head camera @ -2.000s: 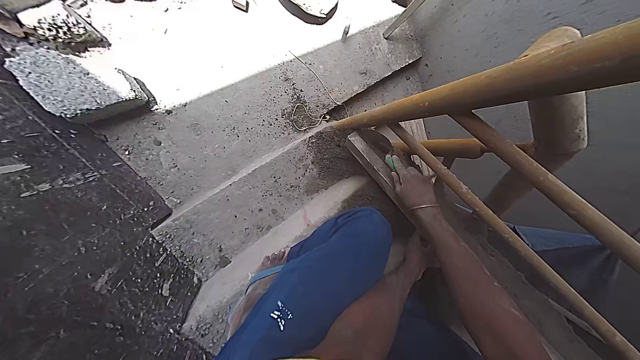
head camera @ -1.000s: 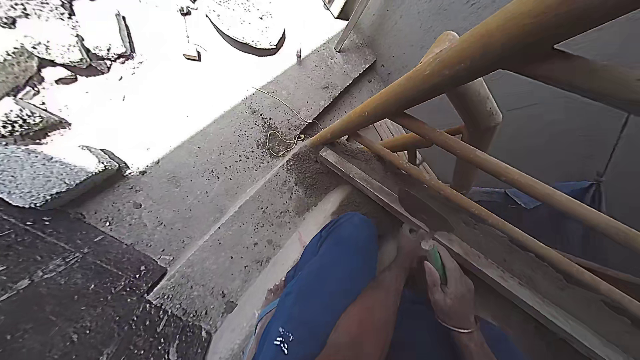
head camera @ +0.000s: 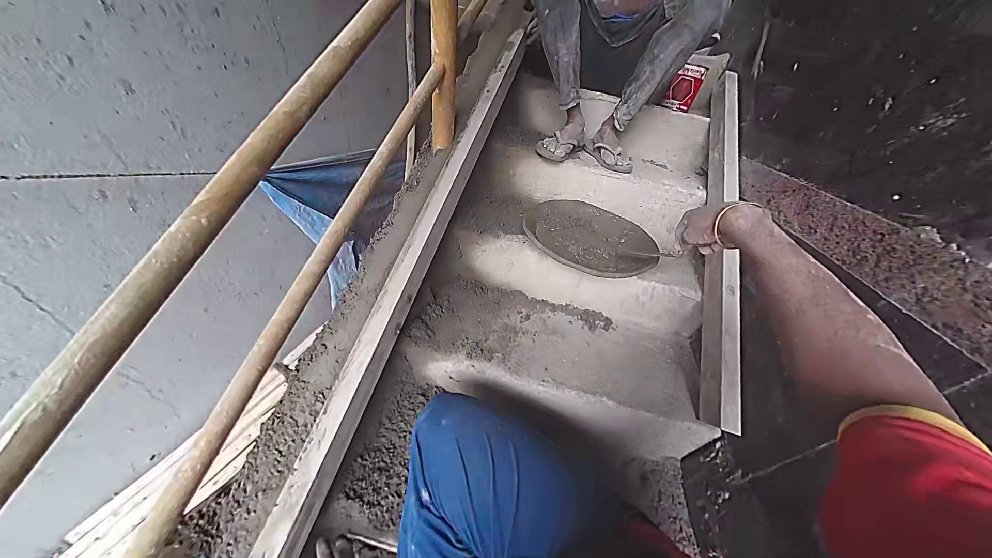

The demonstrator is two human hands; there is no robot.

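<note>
My right hand (head camera: 701,229), with a thin bangle at the wrist, is closed around the handle of a tool that looks like a trowel. Its thin blade reaches into the wet mortar in a round, shallow pan (head camera: 533,226). The pan rests on the concrete stairs (head camera: 558,349), uphill or downhill of my knee, I cannot tell which. What look like fingertips of my left hand (head camera: 335,547) show at the bottom edge beside a thin metal piece; its grip is unclear. Along the left side of the stairs lies a long wooden batten (head camera: 403,287), with rough mortar beside it.
A yellow metal railing (head camera: 232,190) runs along the left. Another person's feet in sandals (head camera: 585,147) stand on a step beyond the pan. A wooden board (head camera: 721,310) edges the stairs on the right. A red packet (head camera: 684,87) and blue sheeting (head camera: 333,201) are farther off.
The view has swung widely to the stairs, the pan and another person. My right hand, earlier by the batten with a green-handled thing, is now at the pan.
</note>
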